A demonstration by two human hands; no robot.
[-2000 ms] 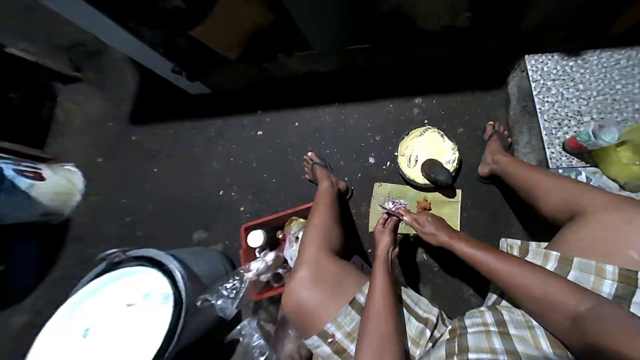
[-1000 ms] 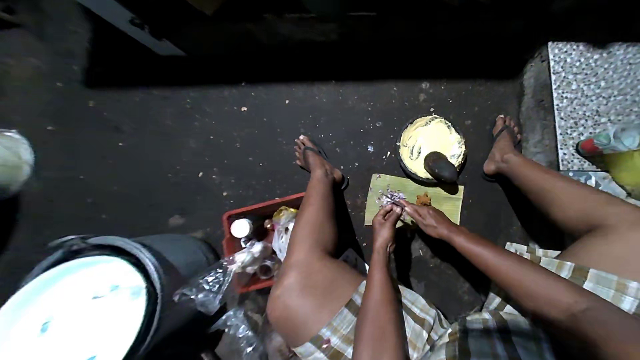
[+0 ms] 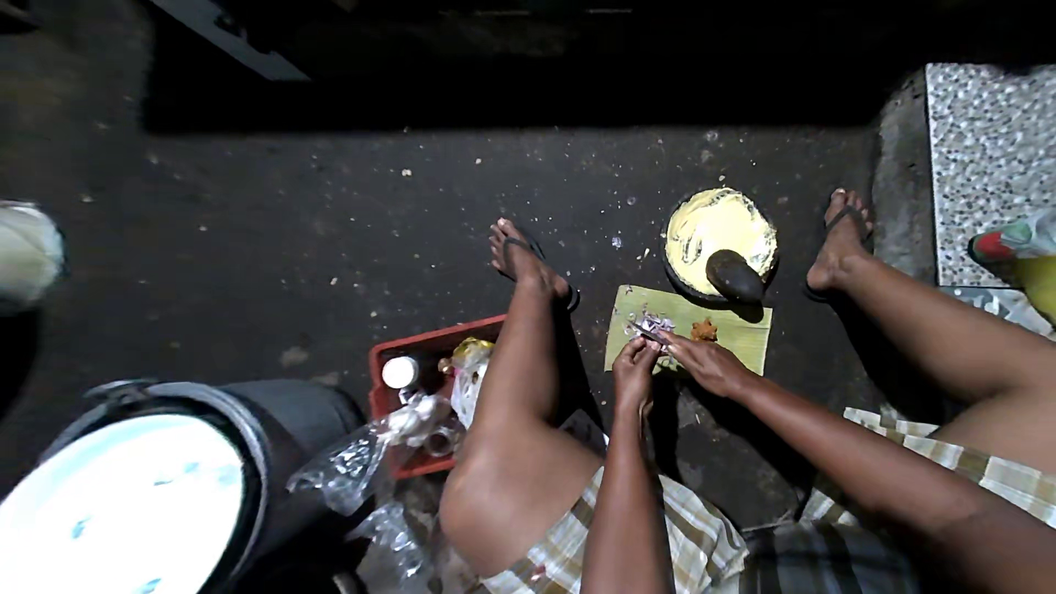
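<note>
A piece of banana leaf [image 3: 747,330] lies on the floor between my feet. On it are a heap of chopped purple-white onion or shallot [image 3: 652,323] and a small orange-brown lump of paste [image 3: 704,331]. My right hand [image 3: 705,363] grips a small knife [image 3: 648,333] over the heap. Close against it, my left hand [image 3: 636,371] has its fingers pinched together on a small piece, mostly hidden. Just beyond the leaf stands a round dark stone mortar [image 3: 678,285] spread with a pale yellow mash [image 3: 718,223]; a dark rounded pestle [image 3: 734,276] rests at its near right side.
At my left knee is a red plastic crate [image 3: 381,394] with a white-capped bottle [image 3: 400,373] and plastic bags [image 3: 417,421]. A large dark bucket [image 3: 289,429] with a white top is at lower left. A speckled tiled step [image 3: 986,165] borders the right side.
</note>
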